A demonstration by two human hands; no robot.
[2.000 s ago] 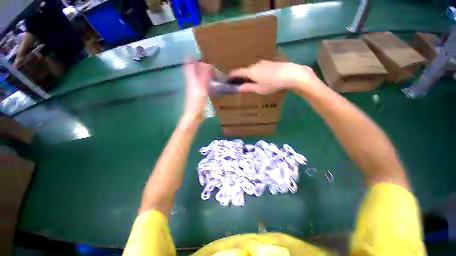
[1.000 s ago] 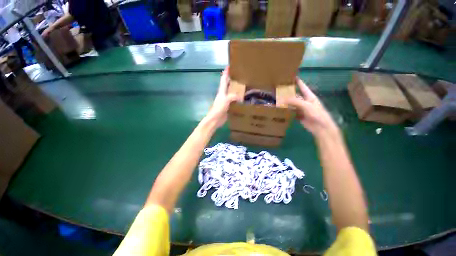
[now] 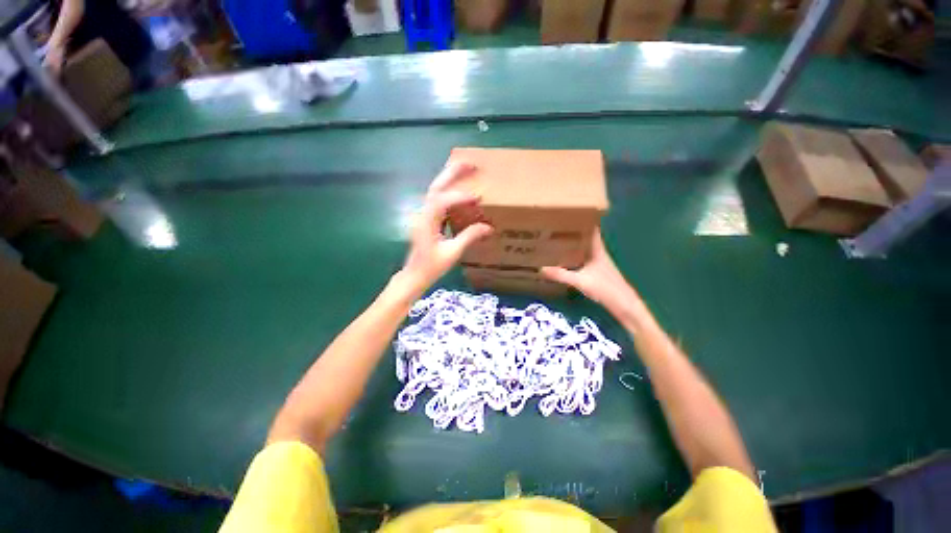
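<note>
A brown product carton [image 3: 532,224] stands in front of me on the green line table, its top flap folded down flat and dark print with "FAN" on its near side. My left hand [image 3: 446,224] grips its left side, fingers at the top left edge and thumb on the front. My right hand [image 3: 596,273] holds its lower right side, thumb on the front. A tangled cable pile [image 3: 501,359] of small white loops lies on the table just nearer to me than the carton.
Closed cartons [image 3: 826,185] sit at the right beside a slanting grey metal post [image 3: 912,219]. Other cartons stand at the left edge. A white-grey object [image 3: 318,83] lies on the far ledge. A small pale scrap [image 3: 630,381] lies right of the pile. A person's arm shows at top left.
The carton's flap was upright and its dark contents showed; now the flap is down. Earlier my hands were together at the open carton; now they hold its two sides.
</note>
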